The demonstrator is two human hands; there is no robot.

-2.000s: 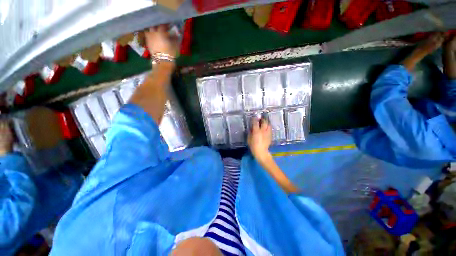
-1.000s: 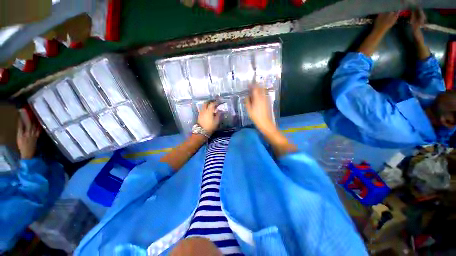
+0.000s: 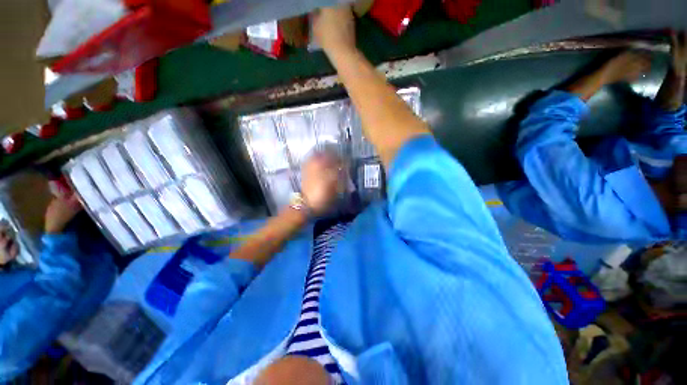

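A clear blister tray [image 3: 273,147] with whitish wrapped items in its pockets lies in front of me. My left hand [image 3: 322,179] is blurred over the tray's near row; whether it holds anything cannot be told. One item with a small printed label [image 3: 371,175] shows in the near row to its right. My right hand [image 3: 333,28] reaches over the tray to the belt, beside a small red carton [image 3: 265,36]; its fingers are partly cut off by the top edge and its grip cannot be told. My right forearm hides part of the tray.
A stack of filled trays [image 3: 154,180] stands to the left. The green belt [image 3: 203,71] carries red cartons beyond the ledge. A large red and white box [image 3: 135,34] is at the upper left. People in blue smocks work on both sides. A blue stool [image 3: 181,274] is on the floor.
My right hand has moved from the tray up and forward to the belt. My left hand stays over the near row. The large red and white box has come into view.
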